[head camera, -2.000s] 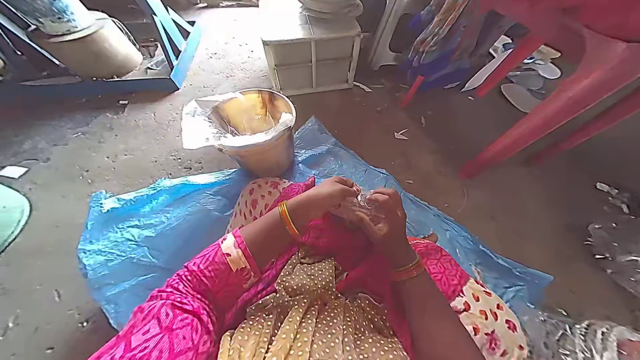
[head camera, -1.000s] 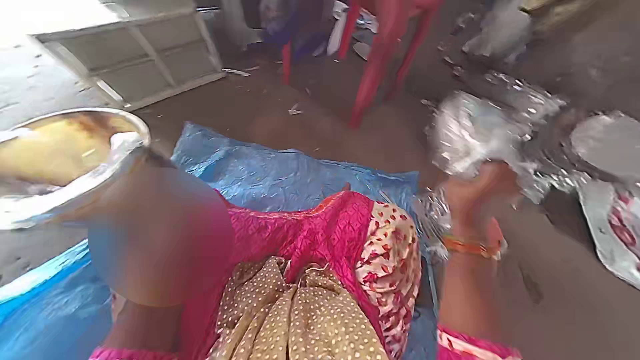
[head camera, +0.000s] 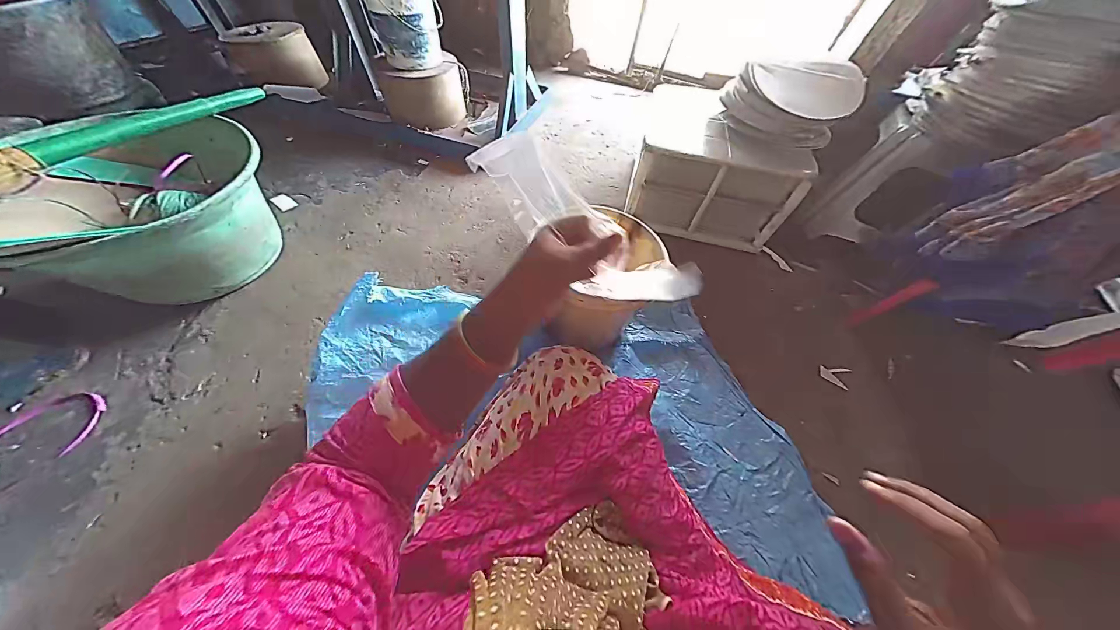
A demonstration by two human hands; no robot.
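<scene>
My left hand (head camera: pixel 573 249) is at the rim of a metal bucket (head camera: pixel 595 319), pinching clear plastic film (head camera: pixel 534 179), a strip of which rises up and to the left. White plastic (head camera: pixel 647 282) hangs over the bucket's front rim. My right hand (head camera: pixel 936 551) is at the lower right, beside the blue plastic sheet (head camera: pixel 735 437), fingers apart and nothing seen in it. A dotted tan cloth (head camera: pixel 569 569) lies in my lap.
A large green tub (head camera: pixel 210 245) stands at the left with a green pole-like thing across it. Beyond the bucket is a pale crate (head camera: pixel 726 192) bearing stacked white plates (head camera: pixel 796 92). A blue metal frame (head camera: pixel 516 70) and containers are behind. Paper scraps lie on the floor.
The view has swung strongly left. One second ago my right hand was by a clear plastic bundle on the right; now it is apart from it. My left hand is now at the bucket with film.
</scene>
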